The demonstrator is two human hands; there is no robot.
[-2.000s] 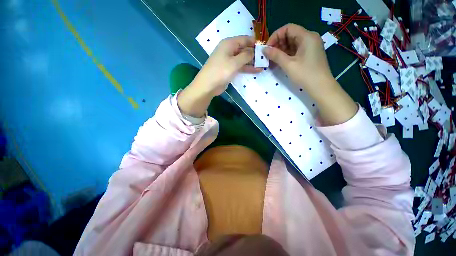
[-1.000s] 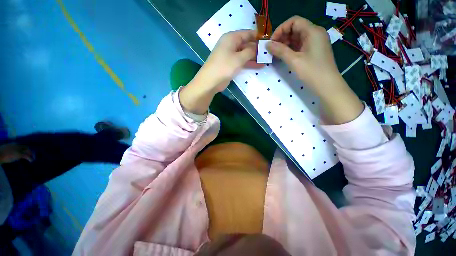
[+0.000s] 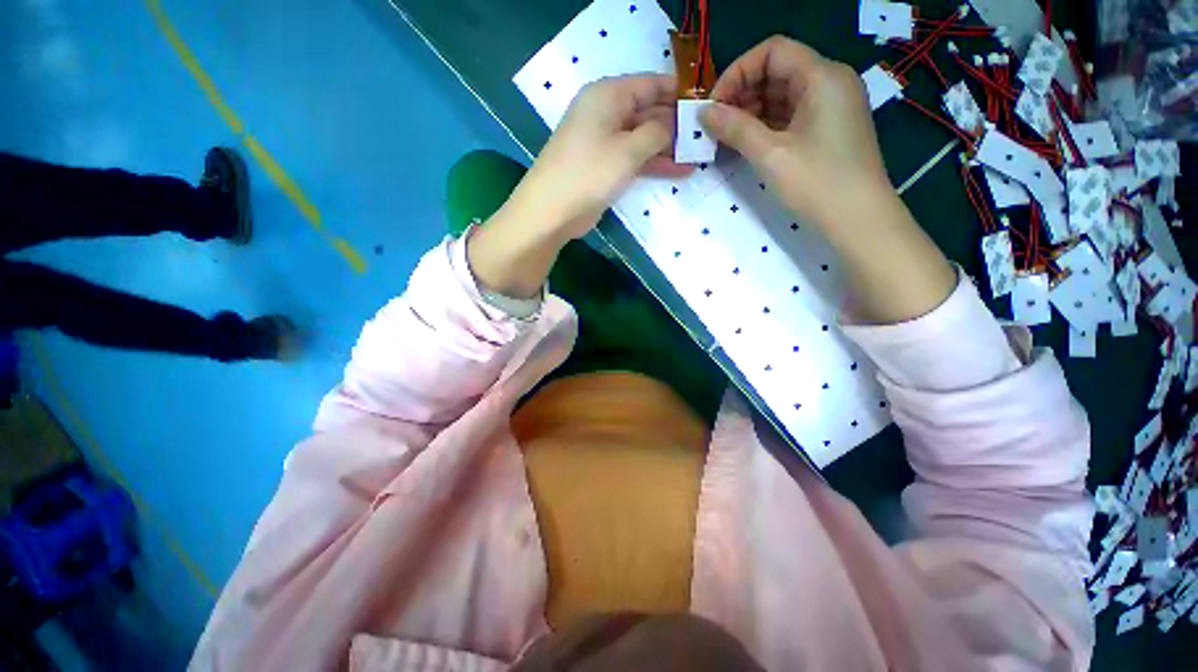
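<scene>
A small white pad (image 3: 695, 131) with one dark dot is pinched between my two hands above the dotted sheet. My left hand (image 3: 615, 142) grips its left edge. My right hand (image 3: 788, 125) holds its upper right corner between thumb and finger. A shiny amber strip (image 3: 691, 59) with red and dark lead wires (image 3: 703, 26) runs up from the pad's top edge to the picture's top. The white dotted sheet (image 3: 762, 309) lies slanted on the bench under my hands. My fingers hide part of the pad's edges.
Wired white pieces (image 3: 1031, 171) lie in a tangled pile at right, with more loose white pieces (image 3: 1150, 525) at lower right. A clear plastic bag (image 3: 1156, 66) is at upper right. A person's legs (image 3: 118, 204) are on the blue floor at left, near a blue stool (image 3: 66, 532).
My hands and the pad have moved slightly up since the oldest frame and stayed nearly still since the middle one. The person at left has come into view and walked further up the picture.
</scene>
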